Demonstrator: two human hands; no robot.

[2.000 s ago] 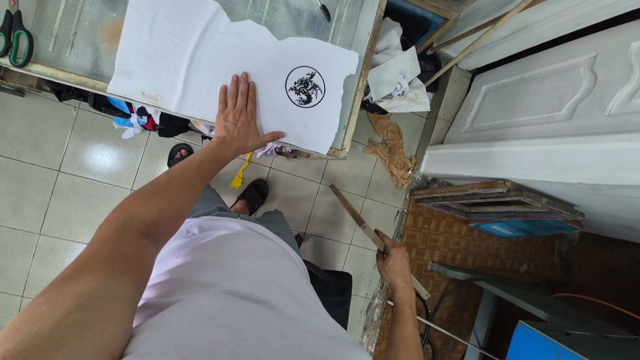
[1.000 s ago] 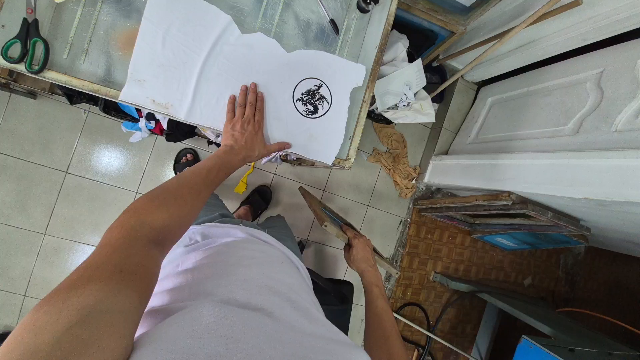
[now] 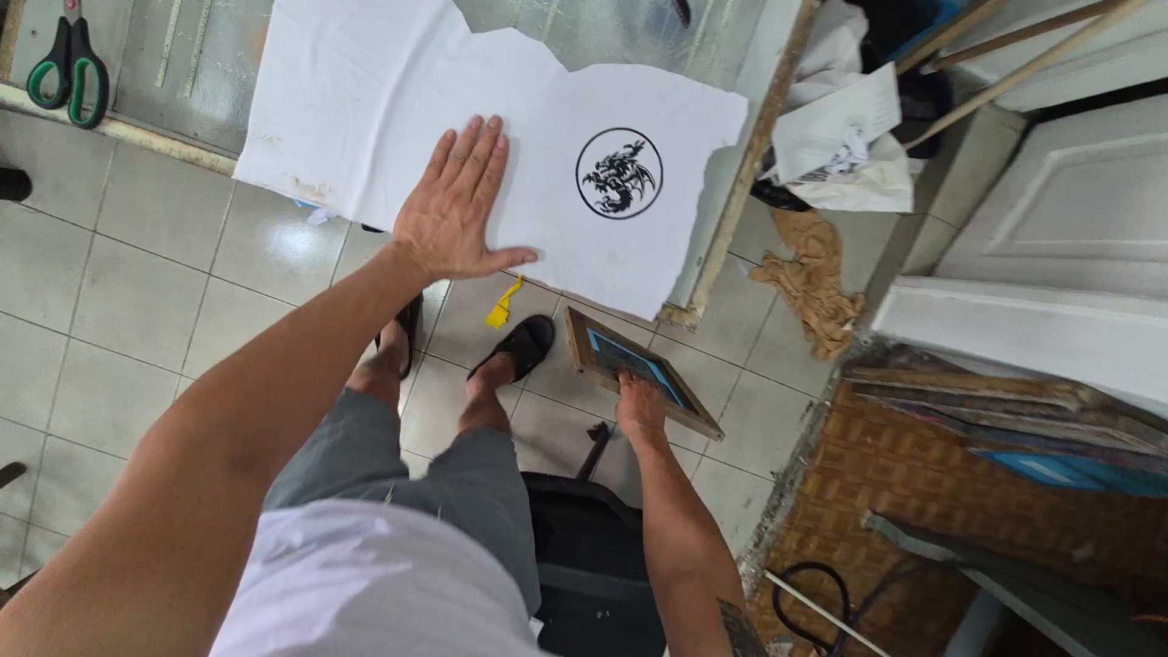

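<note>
My left hand [image 3: 456,205] lies flat on a white cloth [image 3: 538,137], fingers slightly apart and thumb out at the cloth's near edge. The cloth has an uneven edge and bears a black dragon print in a circle [image 3: 620,173], to the right of the hand. It is spread on a glass-topped table [image 3: 703,274] and hangs a little over the near edge. Lower and to the right, my right hand [image 3: 641,401] grips the near side of a wooden screen printing frame [image 3: 648,370], held tilted beside the table; its fingertips are partly hidden.
Scissors [image 3: 68,73] with black and green handles lie at the table's left edge. A black chair [image 3: 584,547] stands close by my legs. Brown crumpled cloth [image 3: 812,278] lies on the floor tiles. More wooden frames [image 3: 1004,401] lean at the right, below a white panelled door [image 3: 1077,182].
The frame in my right hand has turned from nearly edge-on to show its face, with a blue border. My left hand stays flat on the cloth.
</note>
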